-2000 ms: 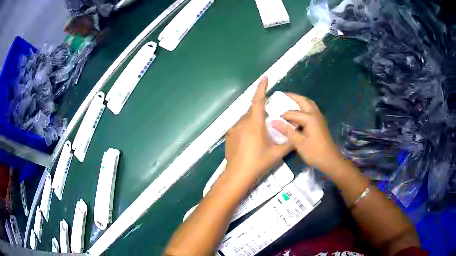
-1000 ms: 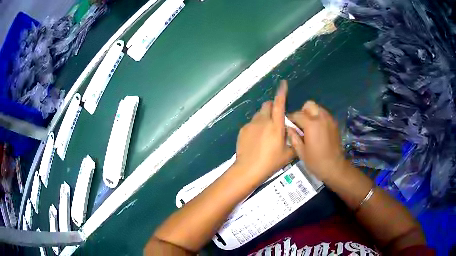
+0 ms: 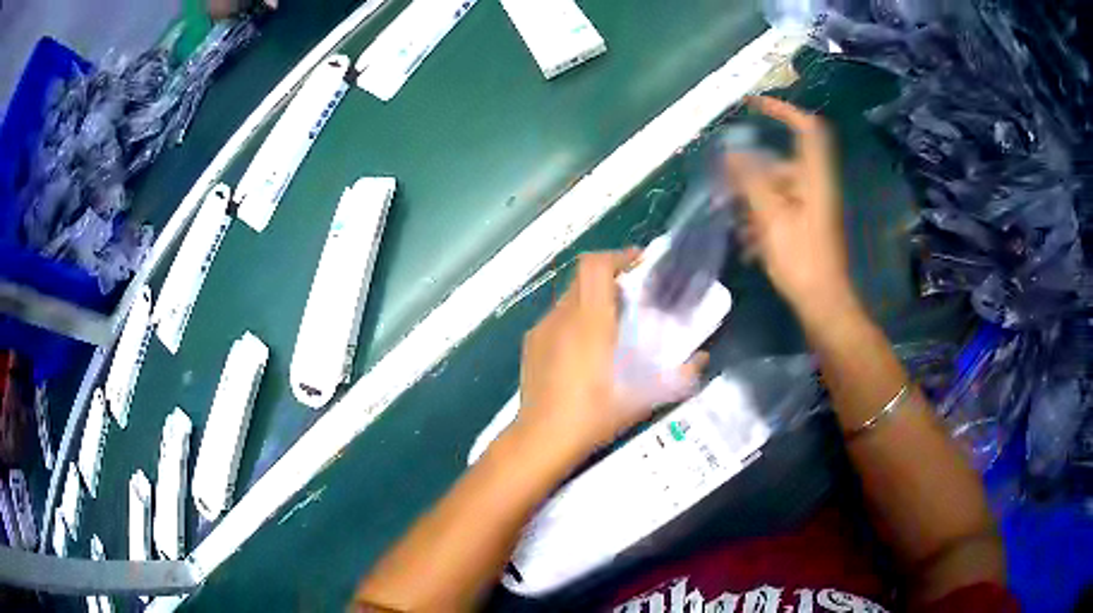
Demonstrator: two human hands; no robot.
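Note:
My left hand [image 3: 581, 359] grips a white carton [image 3: 707, 321] near its upper right end; the palm and wrist hide much of it. A thin, crinkled grey-purple poly bag [image 3: 689, 258] lies over that end and stretches up to my right hand [image 3: 791, 210]. The right fingers are blurred but appear closed on the bag's upper end. A second carton [image 3: 647, 485], printed back up, lies nearer me, with a see-through bag [image 3: 785, 395] at its right end.
White cartons [image 3: 348, 287] lie spaced on the curved green conveyor [image 3: 479, 180] beyond the white guide rail [image 3: 479, 299]. A large bag heap [image 3: 1007, 180] is at right over blue plastic; another heap [image 3: 96, 168] is at upper left by a blue bin [image 3: 60, 72].
My right hand has moved up and away from my left, and a bag now stretches between them. A bag now shows at the lower carton's right end. Belt cartons have shifted up and right.

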